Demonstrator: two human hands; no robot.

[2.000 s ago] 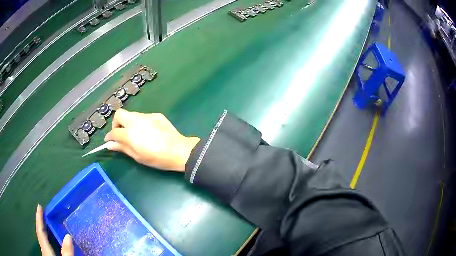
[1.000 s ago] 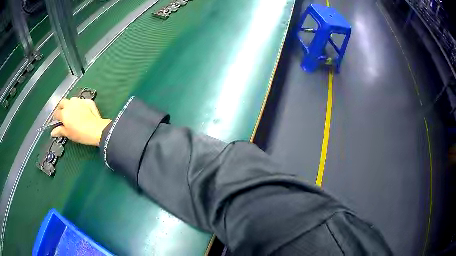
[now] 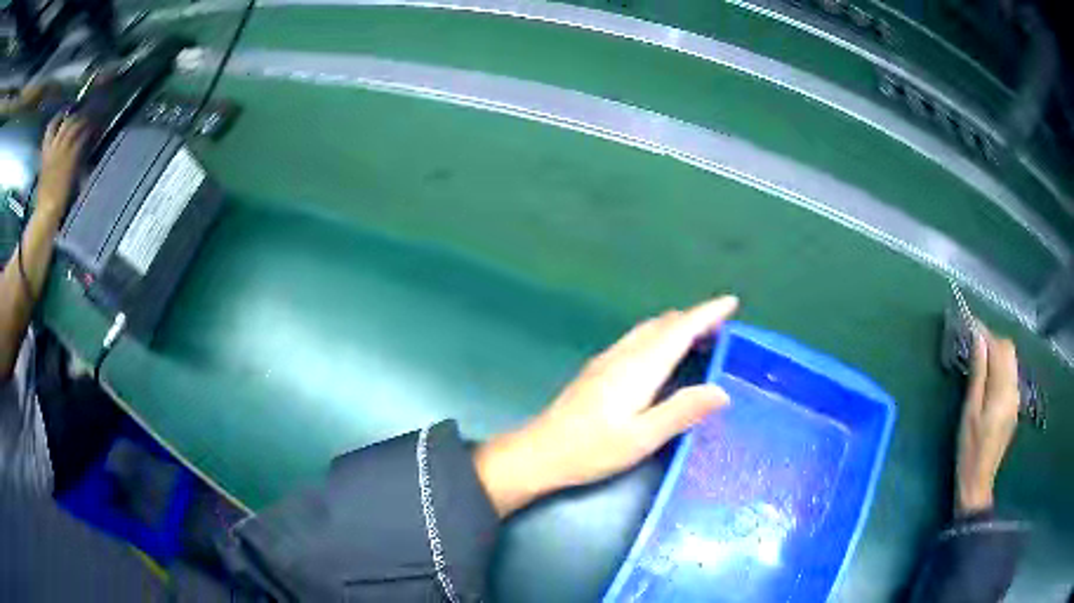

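A blue plastic tray (image 3: 874,454) stands on the green worktop, with reddish specks over its bottom. My left hand (image 3: 618,406) is at its upper left edge, thumb over the rim and fingers along the outside. My right hand (image 3: 992,395) is at the far right, over a dark carrier bar (image 3: 956,342) whose ends show on both sides of the hand. Tweezers (image 3: 961,304), thin and silver, stick up from the right fingers. Whether the fingers also touch the bar is hidden.
A grey boxy device (image 3: 136,224) stands at the left, with another carrier bar (image 3: 210,117) behind it. Another person's arm (image 3: 41,224) reaches in beside it. Metal rails (image 3: 660,144) curve across the back, with several bars beyond. A blue stool (image 3: 136,489) is at lower left.
The view has swung left. My left hand, out of view one second ago, now shows at the tray. The tray is now nearer mid-picture, and my right hand is still at a carrier bar.
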